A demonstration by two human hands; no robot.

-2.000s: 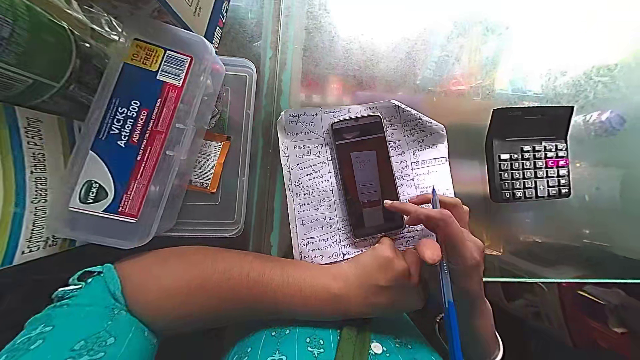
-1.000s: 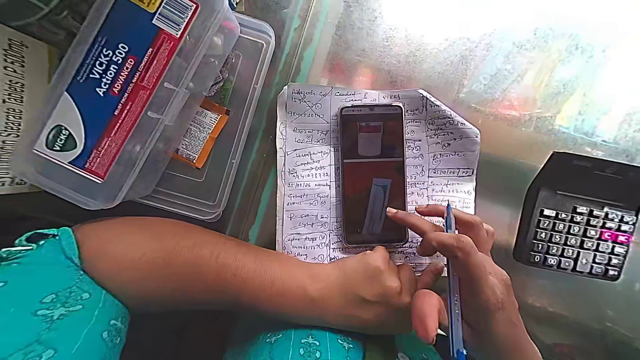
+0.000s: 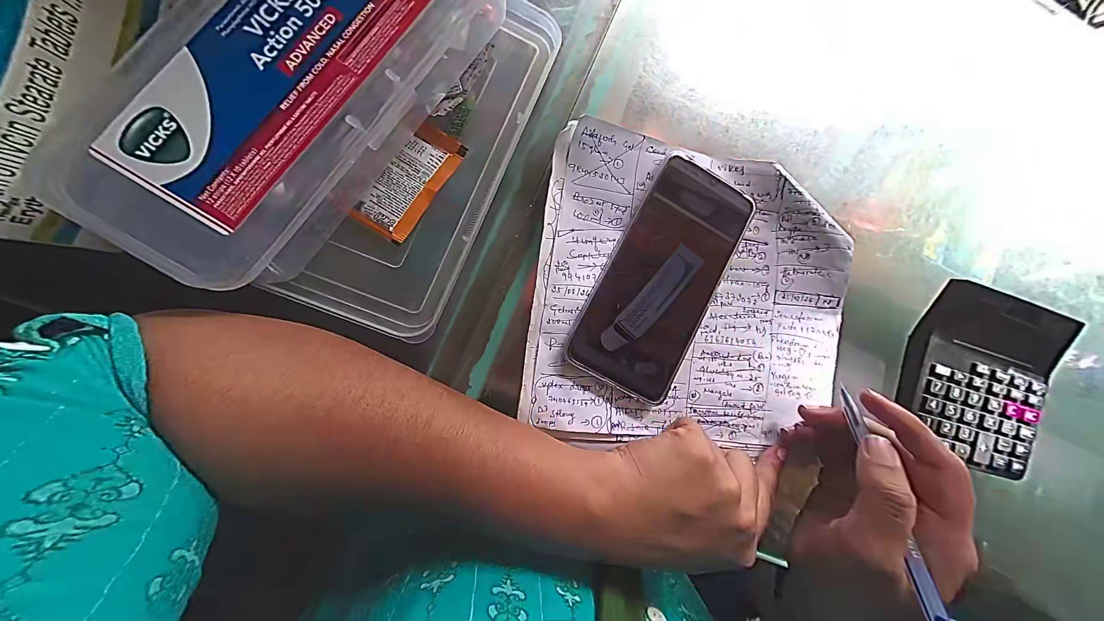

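A smartphone (image 3: 664,276) lies tilted on sheets of handwritten paper (image 3: 806,259), its screen showing a picture of a tube. My left hand (image 3: 690,496) is curled at the paper's lower edge, just below the phone; a thin pale green end shows beside its fingers, and whether the hand grips it is unclear. My right hand (image 3: 906,500) holds a blue pen (image 3: 925,576) between thumb and fingers, its tip pointing up, near the paper's lower right corner. The two hands are close together.
A black calculator (image 3: 983,388) with a raised cover stands right of the paper. At upper left are a clear plastic box (image 3: 216,267) with a Vicks carton (image 3: 233,112), a second clear container (image 3: 405,323) and an orange sachet (image 3: 414,185). The glass counter (image 3: 862,103) reflects bright light.
My right hand has moved off the phone screen, down and to the right, with the pen still in it. The screen now shows one larger tube picture. The view has shifted and turned.
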